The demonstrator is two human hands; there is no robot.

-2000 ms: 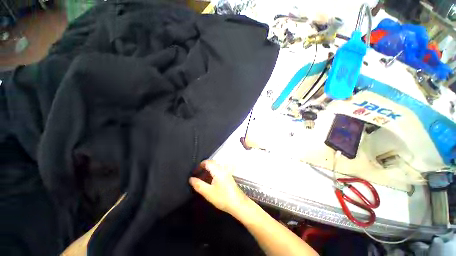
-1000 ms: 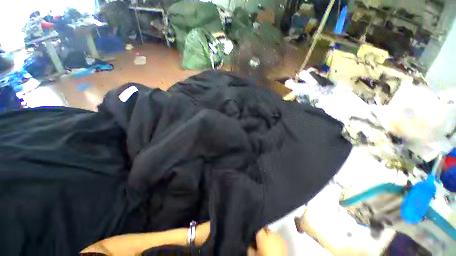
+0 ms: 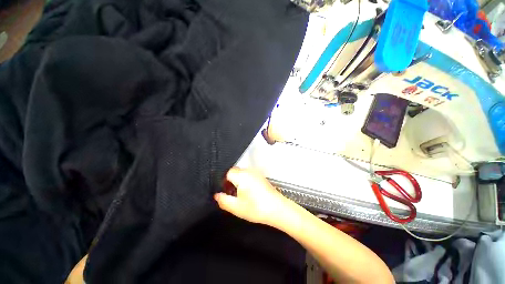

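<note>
A large black garment (image 3: pixel 166 111) fills the left and centre of the view, its right edge lying on the white machine table. My right hand (image 3: pixel 249 195) holds the garment's edge between thumb and fingers at the table's front edge; the fingertips are partly hidden by cloth. A seam line runs up the cloth just above this hand. My left hand is hidden under the garment; only a bit of that arm shows at the bottom left.
A white JACK sewing machine (image 3: pixel 443 111) stands at the right with a blue paddle-shaped piece (image 3: pixel 400 36) before it. A phone (image 3: pixel 384 119) with a white cable and red-handled scissors (image 3: pixel 396 194) lie near it. A measuring strip (image 3: pixel 326 201) edges the table. Grey-white cloth (image 3: pixel 443 258) is below right.
The view swung up to the room and back down to the table, now closer. The garment's lower left part is spread wider, with a seam edge showing. My right hand still holds the edge.
</note>
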